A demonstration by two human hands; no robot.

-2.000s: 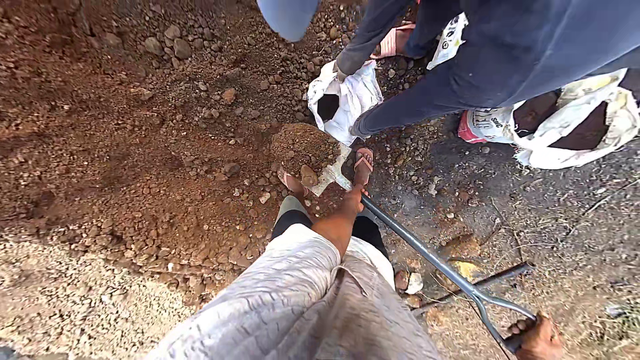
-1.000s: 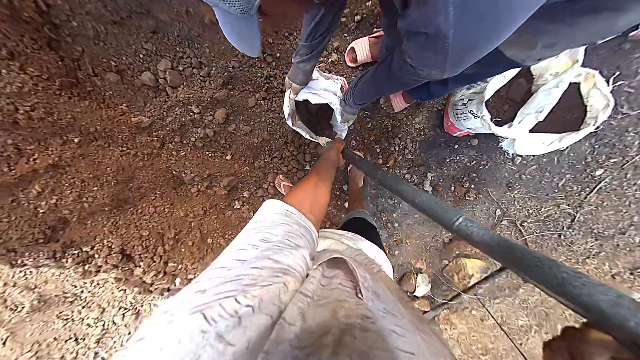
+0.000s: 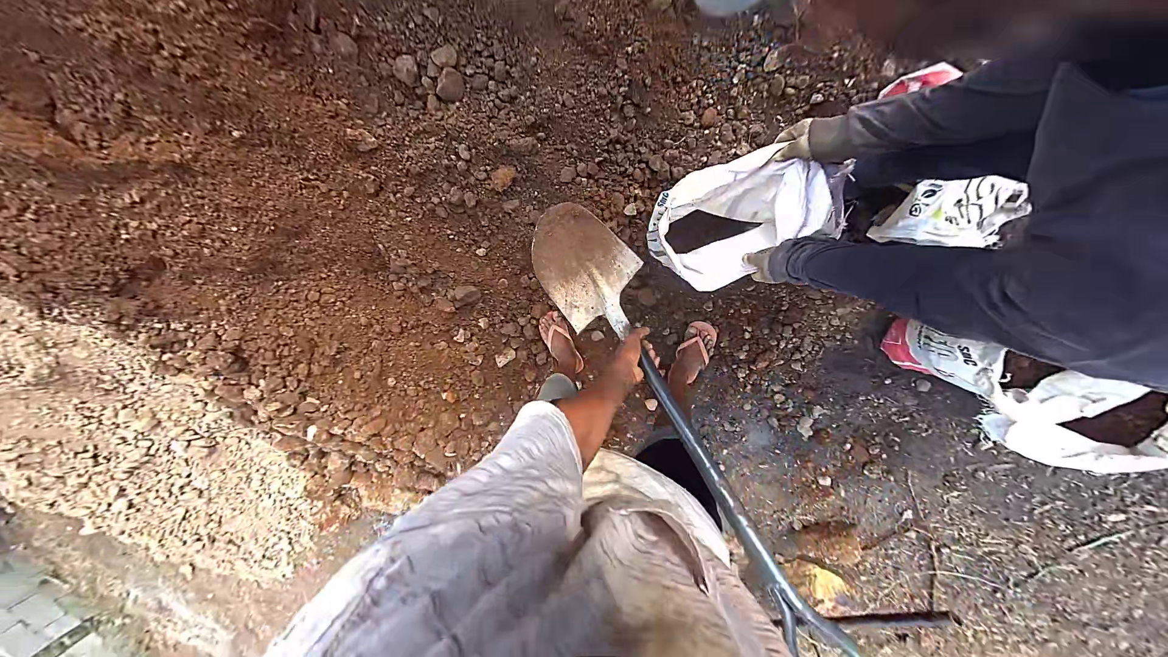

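My left hand [image 3: 633,356] grips the metal shaft of a shovel [image 3: 584,265] just above its blade. The blade shows bare but for a thin coat of dirt, in front of my feet in sandals. The shaft runs down to the lower right, past the frame's edge. My right hand is out of the frame. Right of the blade, a co-worker's gloved hands [image 3: 796,141] hold a white woven sack [image 3: 803,196] by its rim, with its mouth towards the blade and dark soil or shadow inside.
Reddish gravelly soil [image 3: 274,228] spreads across the left. Several stones [image 3: 447,84] lie near the top. Two more sacks with dark soil [image 3: 1031,429] stand at the right, below the co-worker's arm. A dark rod [image 3: 899,620] and a yellowish stone [image 3: 817,582] lie at the lower right.
One second ago the blade was hidden at the sack's mouth; now it shows apart from the sack, low over the ground. Two seconds ago it bore a heap of soil. My right hand has left the view.
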